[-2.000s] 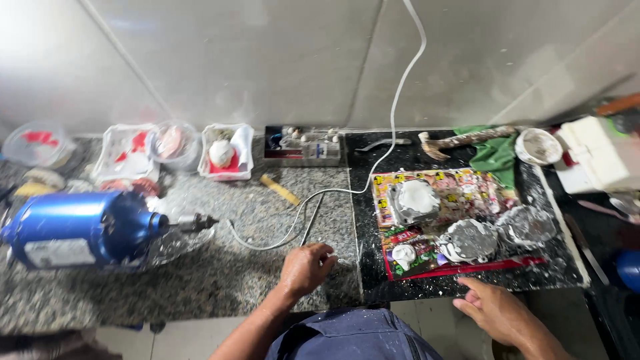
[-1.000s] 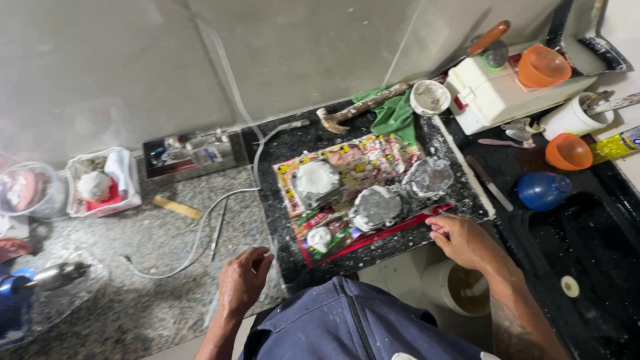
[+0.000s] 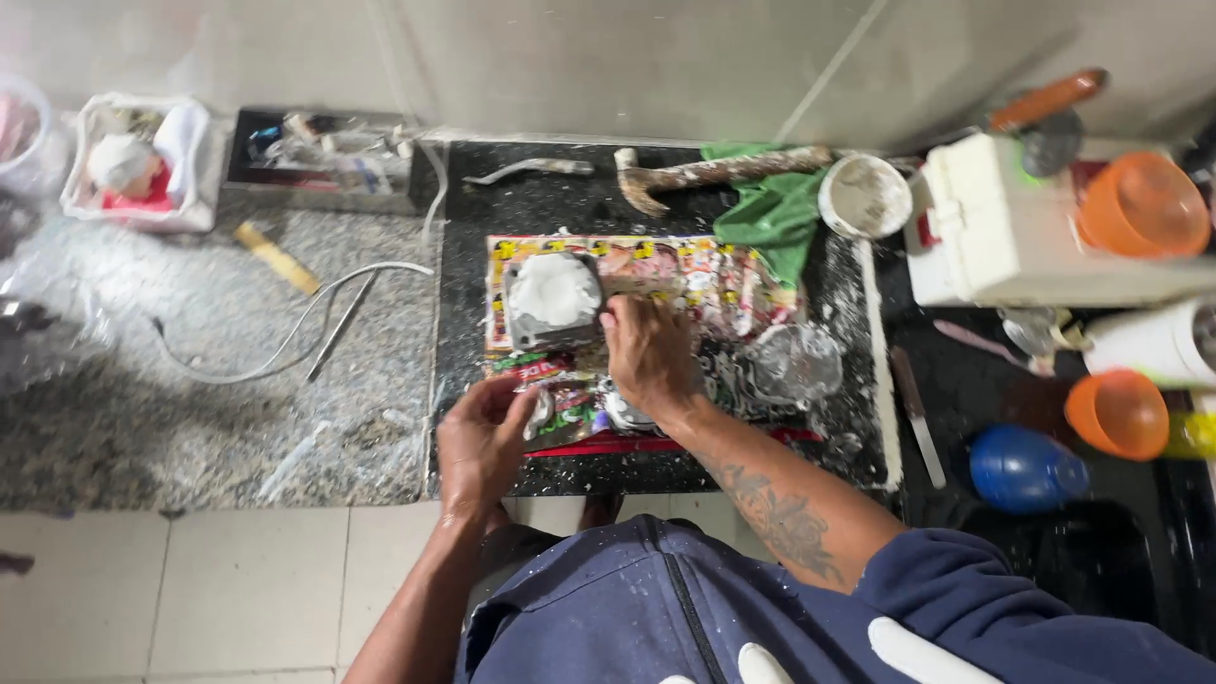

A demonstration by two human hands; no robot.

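My right hand [image 3: 651, 356] reaches over a printed paper sheet [image 3: 655, 261], its fingertips at the right edge of a grey metal flask [image 3: 553, 296] topped with white plaster; whether they grip it is unclear. My left hand [image 3: 486, 432] is by the sheet's lower left, fingers curved around a small white plaster lump [image 3: 539, 414], which they partly hide. Under my right wrist, another plaster-smeared round piece [image 3: 627, 408] is mostly covered. A third round metallic piece [image 3: 794, 365] lies at the sheet's right side.
Behind the sheet lie a claw hammer [image 3: 731, 171], a green cloth [image 3: 774, 223] and a plaster-coated tub [image 3: 864, 197]. A knife [image 3: 920, 418], a blue rubber bowl [image 3: 1029, 468] and orange bowls [image 3: 1117, 413] are at right. A cable [image 3: 275, 366] and metal tray [image 3: 323, 185] are at left.
Both hands have moved in over the printed sheet. My right hand has gone from the sheet's front right edge to the flask; my left hand has come to the small plaster lump. The view has shifted.
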